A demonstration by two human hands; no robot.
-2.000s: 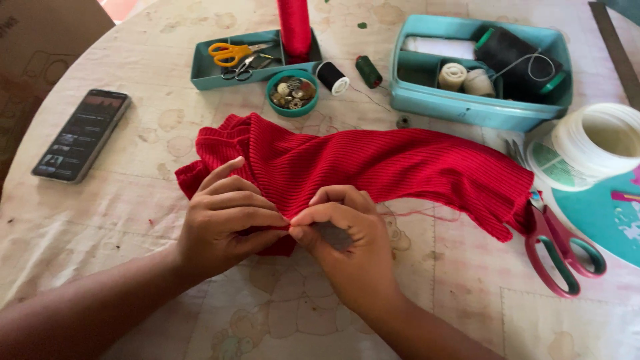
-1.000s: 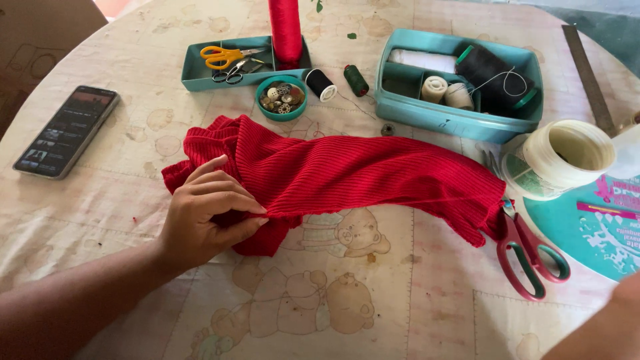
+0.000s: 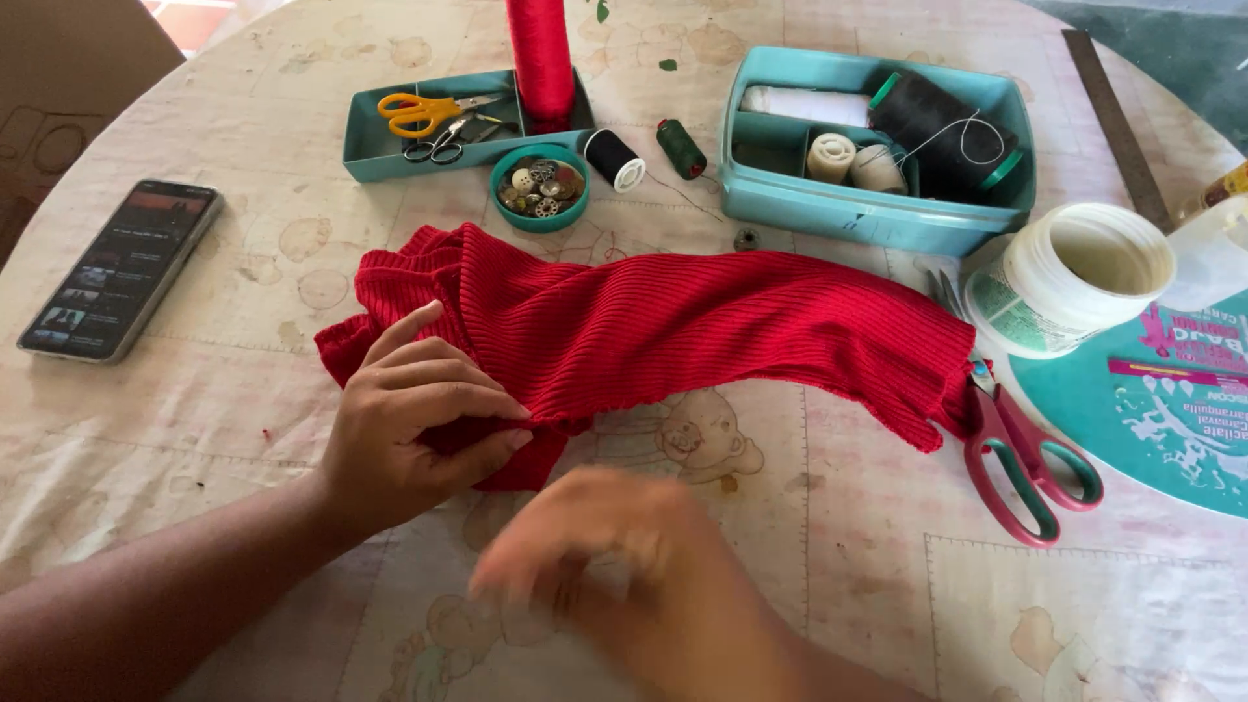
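Observation:
A red ribbed knit fabric (image 3: 682, 322) lies across the table. My left hand (image 3: 419, 419) pinches its near edge between thumb and index finger. Just below and to the right, my right hand (image 3: 624, 575) is blurred, with curled fingers; whether it holds something small cannot be told. Scissors with red and green handles (image 3: 1024, 458) lie at the fabric's right end, their blades partly hidden by the cloth.
Beyond the fabric are a teal tray (image 3: 370, 136) with small scissors, a red thread cone (image 3: 541, 68), a bowl of buttons (image 3: 539, 190), loose spools and a blue thread box (image 3: 829, 214). A white jar (image 3: 1082, 273) stands right; a phone (image 3: 122, 268) lies left.
My right hand was at the fabric beside the left one, then far off at the lower right, and is now back near the cloth. My left hand keeps its pinch on the fabric.

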